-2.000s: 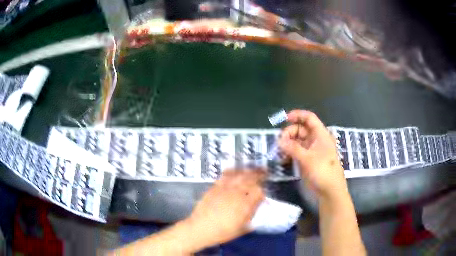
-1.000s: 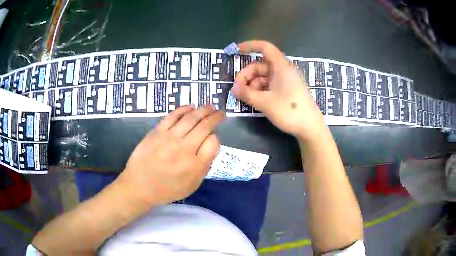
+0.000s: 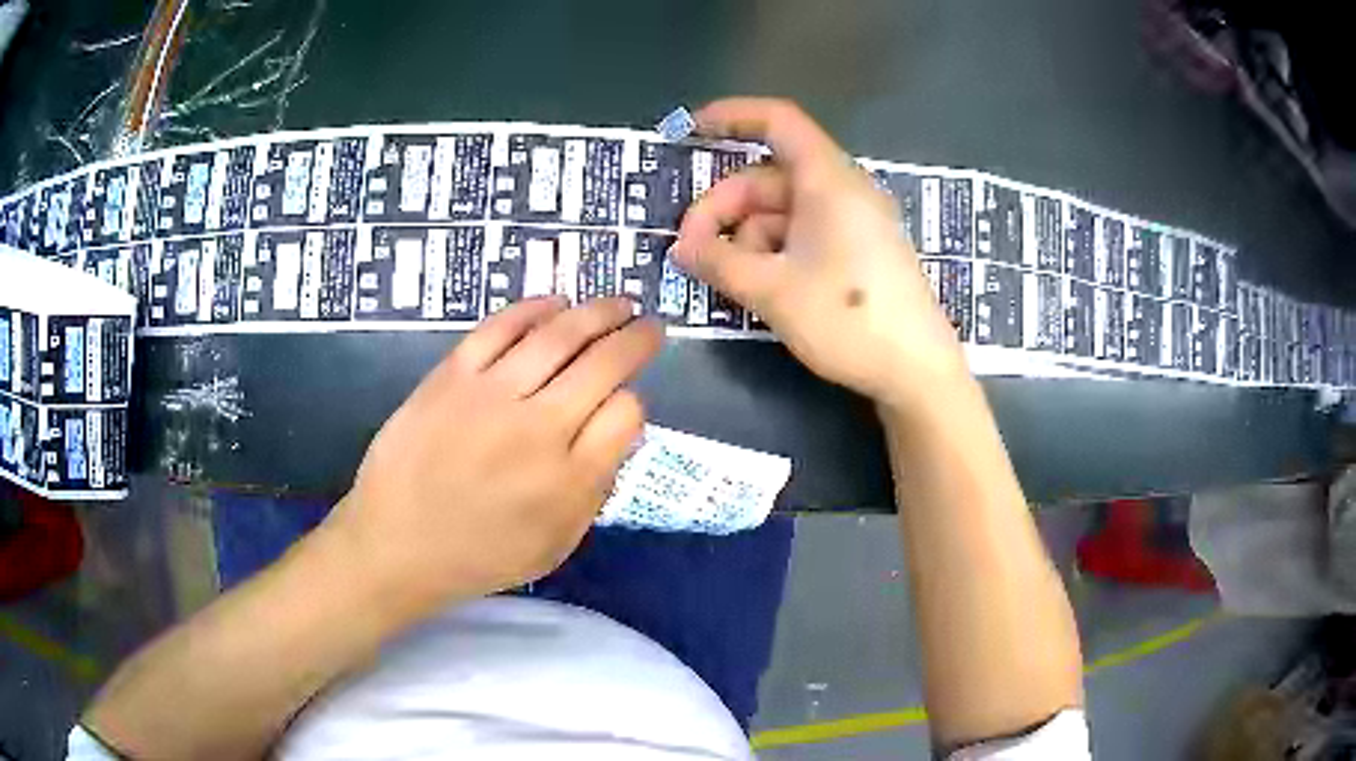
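The label strip (image 3: pixel 427 275) runs across the bench in two rows of black-and-white printed labels. My right hand (image 3: pixel 833 268) is over its middle. A small pale blue sticker (image 3: pixel 677 125) clings to my raised index fingertip, at the strip's top edge. Another small sticker (image 3: pixel 674 277) shows at my thumb tip on a lower-row label; whether it is stuck down I cannot tell. My left hand (image 3: pixel 506 431) has its fingertips at the strip's lower edge. The curled sticker sheet (image 3: pixel 699 483) sticks out from under that hand at the bench edge, its gripped end hidden.
A folded-back end of label web (image 3: pixel 67 390) lies at the left, overlapping the strip. Shiny clear film (image 3: pixel 223 67) lies at the upper left. The dark green bench top (image 3: pixel 491 60) extends behind the strip. Red stools (image 3: pixel 1142 546) and yellow floor lines show below the bench edge.
The view has tipped down, so the bench appears higher. My left hand was blurred and now rests at the strip's lower edge. My right hand still has the sticker on its index fingertip.
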